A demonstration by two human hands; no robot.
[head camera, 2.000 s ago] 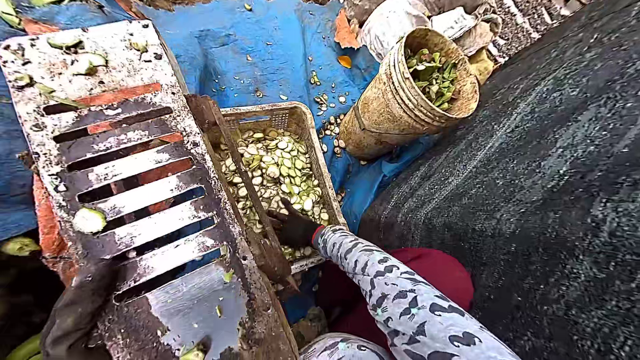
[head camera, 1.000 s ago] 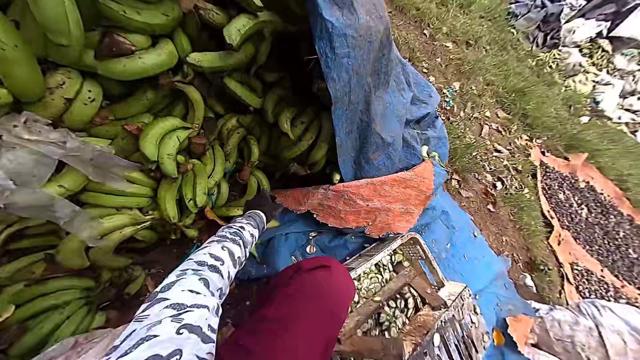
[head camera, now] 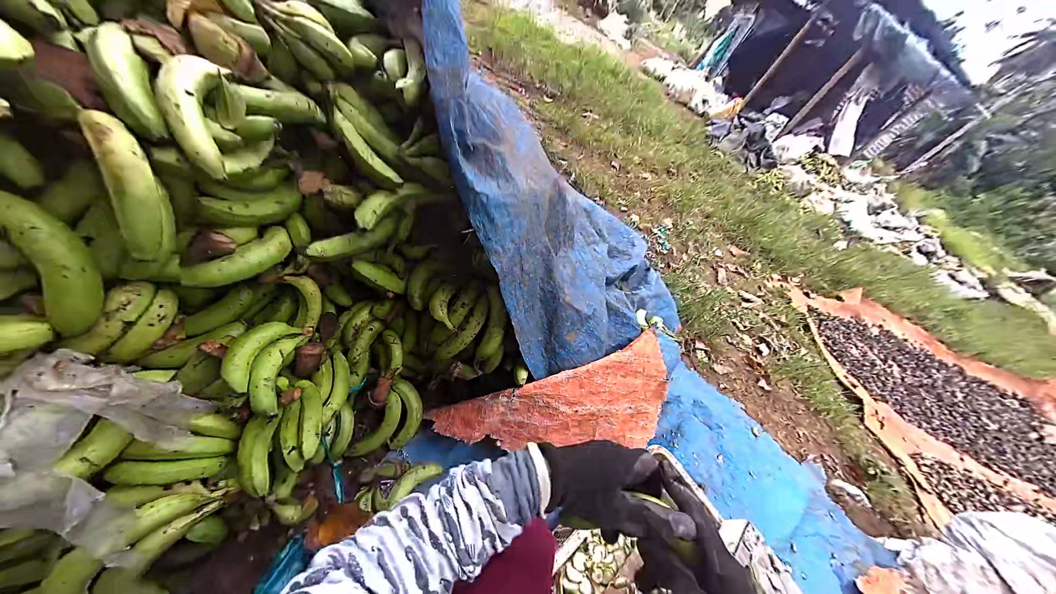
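My left hand point(head camera: 606, 487), in a dark glove below a grey and white patterned sleeve, is at the lower centre. Beside it, lower right, is my right hand point(head camera: 689, 540), also gloved. The fingers of both hands close around a green banana point(head camera: 652, 499), mostly hidden by the gloves, so its full length cannot be seen. Beneath the hands, a crate holds pale cut slices point(head camera: 590, 565). To the left rises a large heap of green bananas point(head camera: 280, 371) in bunches.
A blue tarp point(head camera: 544, 223) hangs beside the heap and spreads on the ground, with an orange woven sheet point(head camera: 569, 396) across it. Clear plastic point(head camera: 91, 404) covers some bananas. At right, dark pieces point(head camera: 940, 388) lie on an orange sheet, beyond grass point(head camera: 709, 173) and a dark shelter point(head camera: 825, 66).
The view has swung from the slotted board and bucket to the banana heap. My left hand was at the heap's edge one second ago; now it is over the crate with my right hand, around a green banana.
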